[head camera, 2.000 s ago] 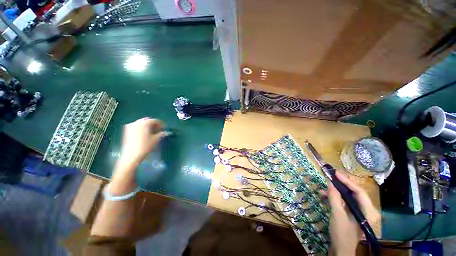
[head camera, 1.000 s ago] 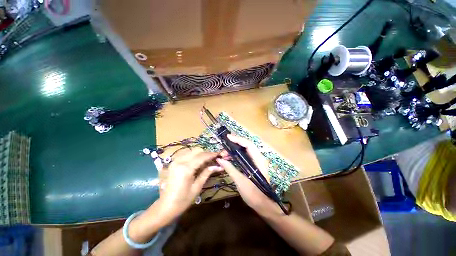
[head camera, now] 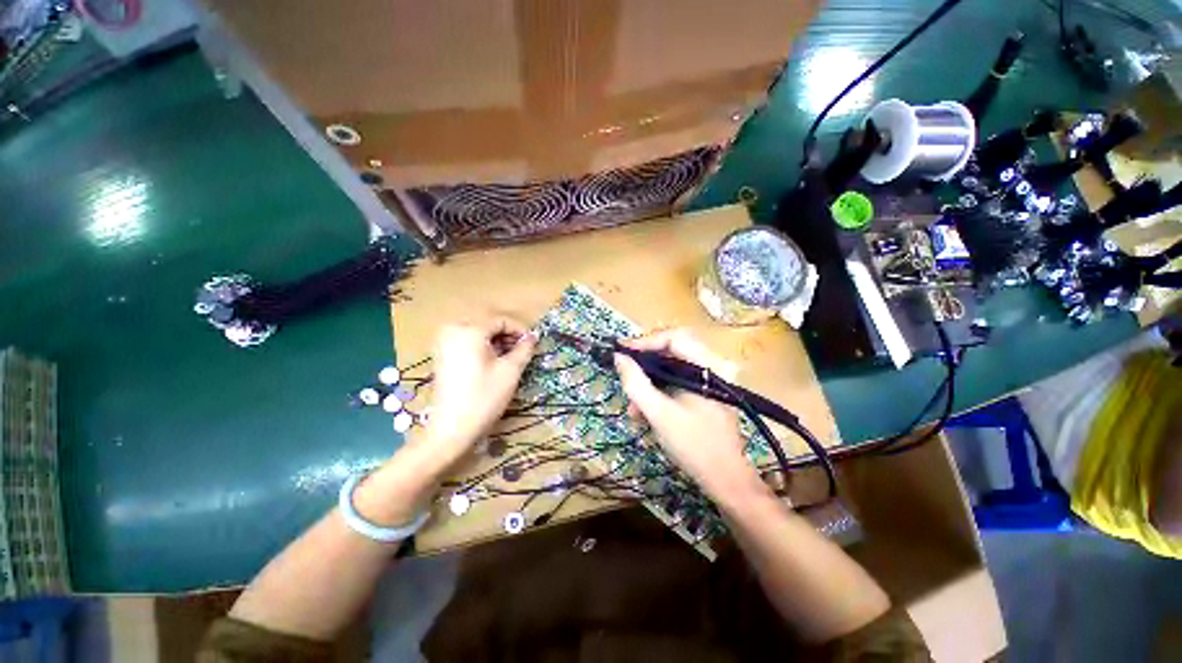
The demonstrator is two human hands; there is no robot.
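Observation:
The PCB panel [head camera: 583,389] lies slanted on a tan board [head camera: 674,266]. My right hand [head camera: 681,402] holds the black soldering iron [head camera: 668,369], its tip pointing left at the panel's upper part. My left hand [head camera: 477,382] is at the panel's upper left edge, fingertips pinched together around something small and dark, likely a wired component; the fingers hide most of it. Several wired round components [head camera: 460,503] with pale discs hang off the panel's left side on thin black leads.
A bundle of wired components [head camera: 305,295] lies left of the board. Behind stands a large cardboard-covered box [head camera: 519,91] with spiral grilles. Right are the cleaning tin [head camera: 758,272], solder spool [head camera: 927,140], iron stand [head camera: 914,266] and black bundles [head camera: 1082,266]. A yellow sleeve [head camera: 1134,453] shows far right.
The view has swung right. My left hand came from the green bench to the panel. Since one second ago, my hands have moved apart and the iron has turned flatter, its tip at the panel's upper part.

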